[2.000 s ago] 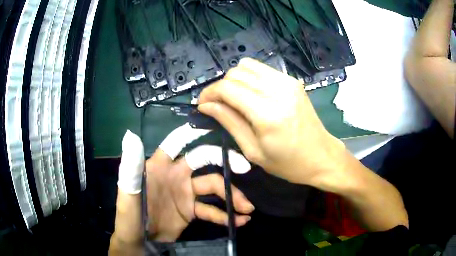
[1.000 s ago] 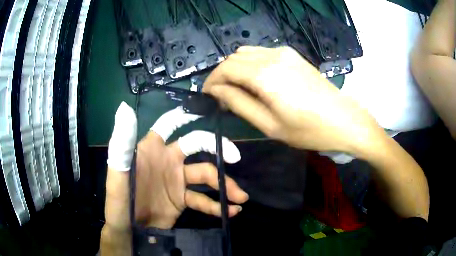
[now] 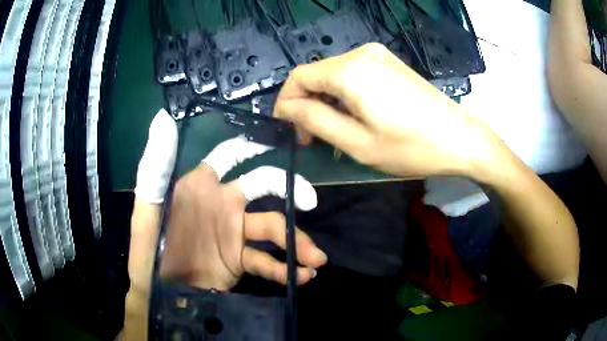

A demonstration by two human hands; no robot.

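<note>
My left hand [image 3: 209, 226], with white finger cots on the thumb and two fingers, holds a black phone middle frame [image 3: 291, 220] over the palm. Its narrow bar is at the top and its solid plate with a round hole is at the bottom. My right hand [image 3: 393, 120], bare, has its fingertips at the frame's upper right corner. Whether a small part is between those fingertips cannot be told. A pile of overlapping black frames [image 3: 253, 60] lies beyond my hands, plates toward me.
The frame pile lies on a green surface [image 3: 136, 146]. Tall stacked trays [image 3: 60, 133] with silvery bands stand at the left edge. A white sheet [image 3: 512, 100] lies at the right, beside another person's arm [image 3: 576, 80]. Something red [image 3: 442, 260] shows at the lower right.
The held frame and my left hand have moved up and left, bringing the frame's lower plate further into view. My right hand has moved up a little, still at the upper right corner.
</note>
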